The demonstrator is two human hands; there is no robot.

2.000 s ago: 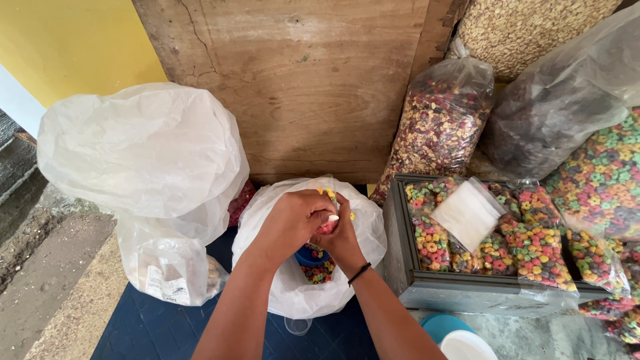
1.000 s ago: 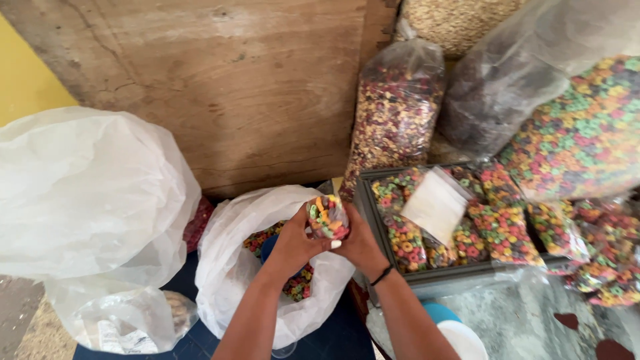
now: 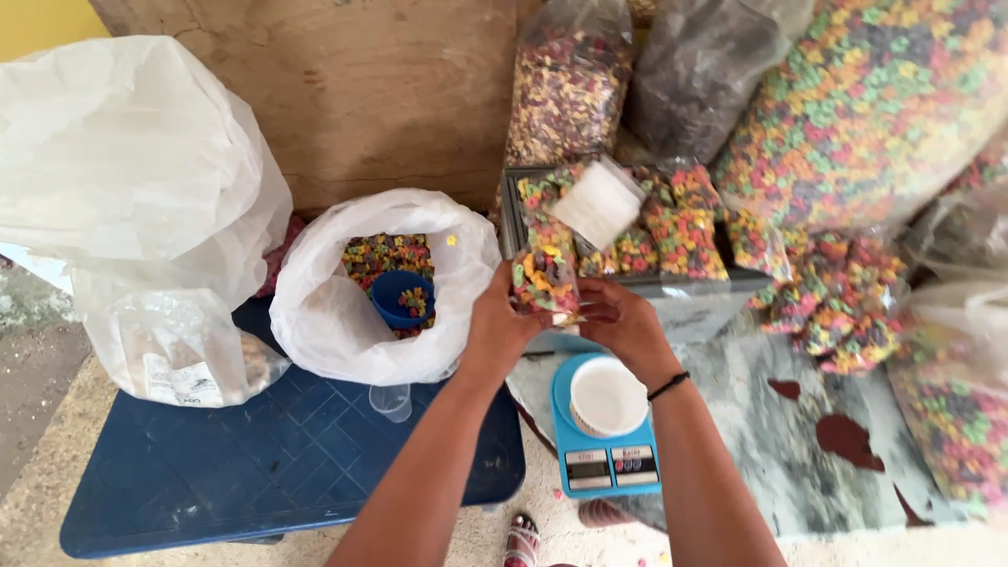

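My left hand (image 3: 504,319) grips a small clear plastic bag of colourful ring cereal (image 3: 545,279). At the bag's lower right, my right hand (image 3: 622,319) has its fingers bent at the bag's edge; whether they hold it is unclear. Just below my right hand, a white tub (image 3: 609,396) stands on a blue kitchen scale (image 3: 610,482). To the left, a blue cup (image 3: 402,299) with some cereal lies in an open white plastic sack (image 3: 354,358) of cereal. Behind my hands, a grey crate (image 3: 516,216) holds several filled bags, with a stack of clear flat bags (image 3: 600,203) on top.
A blue table (image 3: 315,472) carries the sack and a clear plastic cup (image 3: 391,402). White bags (image 3: 134,150) bulge at the left. Large cereal bags (image 3: 866,118) stand at the right, with small filled bags (image 3: 843,299) on the marble-patterned surface (image 3: 732,378). A wooden board (image 3: 378,94) stands behind.
My hands have moved right with the cereal bag, from over the white sack to the crate's front edge. The view has shifted right and down, bringing the scale into sight.
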